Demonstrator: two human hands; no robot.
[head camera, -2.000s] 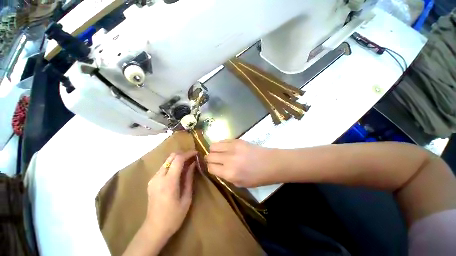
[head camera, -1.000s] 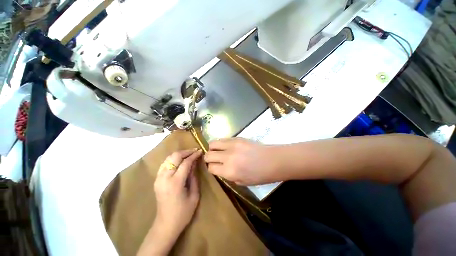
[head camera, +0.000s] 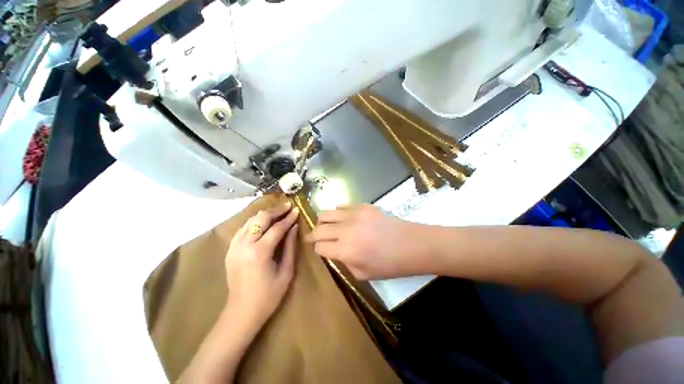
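Observation:
A tan-brown fabric panel (head camera: 202, 289) lies on the white table and hangs over the front edge, its far edge at the presser foot (head camera: 292, 187). A brown zipper with gold teeth (head camera: 341, 276) runs along its right edge from the foot down toward the lap. My left hand (head camera: 261, 259), with a ring, has its fingertips pressed on the fabric beside the zipper, just below the foot. My right hand (head camera: 358, 241) pinches the zipper and fabric edge to the right. The needle tip is hidden.
The white sewing machine (head camera: 330, 52) spans the top. Spare zippers (head camera: 420, 142) fan out on the grey metal bed (head camera: 352, 154). Thread snips (head camera: 568, 77) with a cord lie upper right. Grey-olive pieces (head camera: 652, 161) heap at right. A brown pile (head camera: 19, 315) stands left.
My left fingertips have moved up along the fabric, closer to the presser foot. My right hand stays at the zipper. The whole view has shifted slightly.

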